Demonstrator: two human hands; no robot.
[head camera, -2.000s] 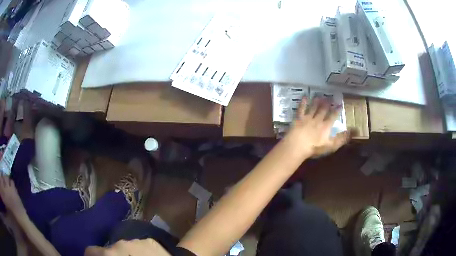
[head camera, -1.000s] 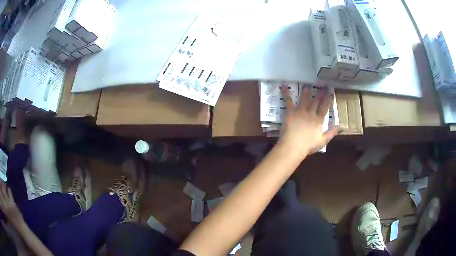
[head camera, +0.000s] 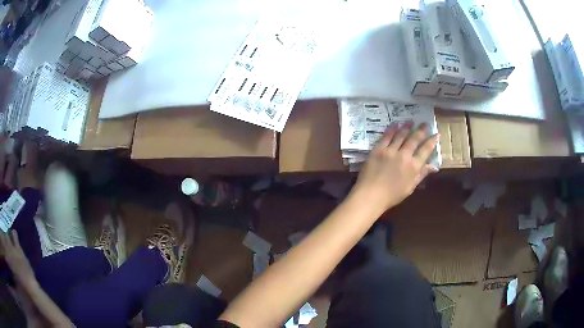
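My left hand (head camera: 396, 163) lies palm down on the right part of a low pile of folded leaflets (head camera: 360, 128) at the table's front edge. Its fingers are slightly spread and grip nothing visible. The pile shows fine print and short black bars, with uneven lower edges; the hand hides part of it. To its left, unfolded leaflets (head camera: 259, 86) lie slanted on the white covering, their near end overhanging the cardboard. My right hand cannot be made out; a sliver of skin at the bottom edge is too small to assign.
Slim white cartons (head camera: 442, 64) lie grouped behind the folded pile. More cartons (head camera: 105, 38) are stacked at the far left. A white cap (head camera: 189, 186) shows below the table edge. A neighbour's hand (head camera: 16, 256) and legs are at left. Paper scraps and another person's shoes are on the floor.
My left hand has drawn back slightly on the folded pile, and its fingers are closer together, uncovering more print. The neighbour's shoe at lower right has shifted right. The view has moved slightly.
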